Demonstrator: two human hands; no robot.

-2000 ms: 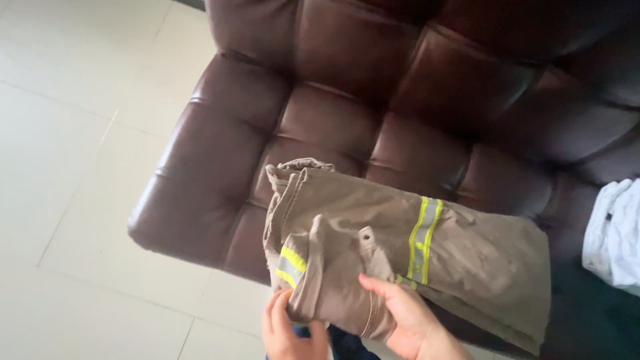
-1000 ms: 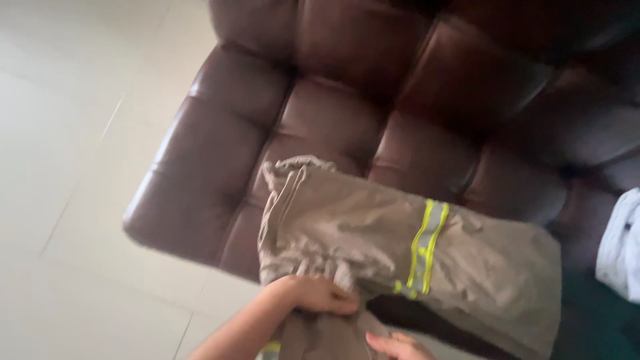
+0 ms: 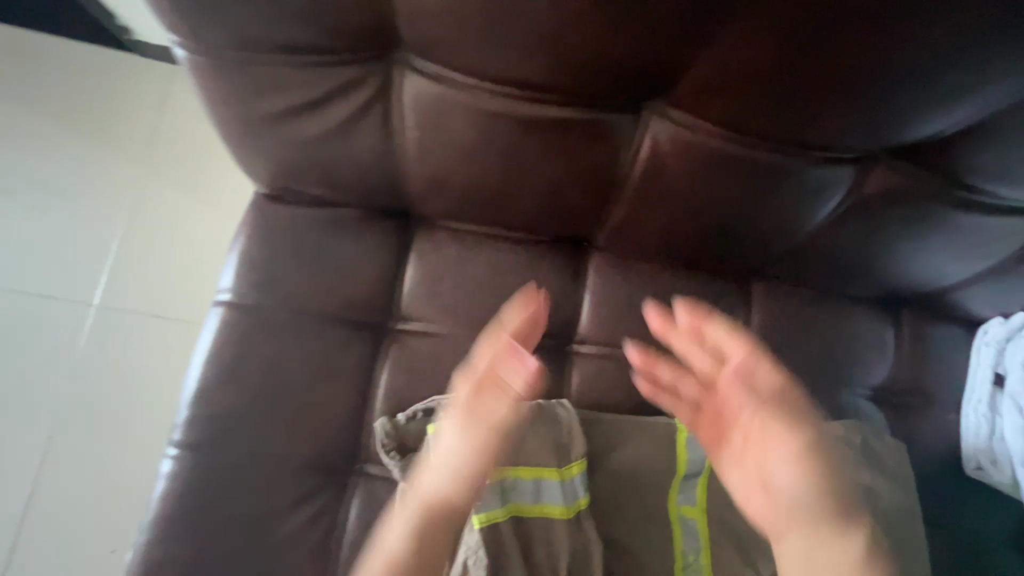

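A khaki work garment (image 3: 632,488) with yellow-edged grey reflective bands lies folded on the seat of a dark brown leather sofa. My left hand (image 3: 496,376) is raised above the garment's left part, blurred, its palm turned inward and holding nothing. Facing it, my right hand (image 3: 720,400) hovers over the garment's right part with its fingers apart and nothing in it. A band on the folded-over part (image 3: 536,492) runs crosswise between the hands; another runs down beside my right hand. The garment's lower edge is out of view.
The tufted sofa back (image 3: 512,144) rises behind the seat. A white cloth item (image 3: 996,400) lies at the right edge of the view. Pale floor tiles (image 3: 72,280) show on the left, with a dark object (image 3: 88,28) at the top left corner.
Both hands have let go of the garment and lifted above it. Its near part, with a reflective band, now lies folded up over the rest. The view has shifted.
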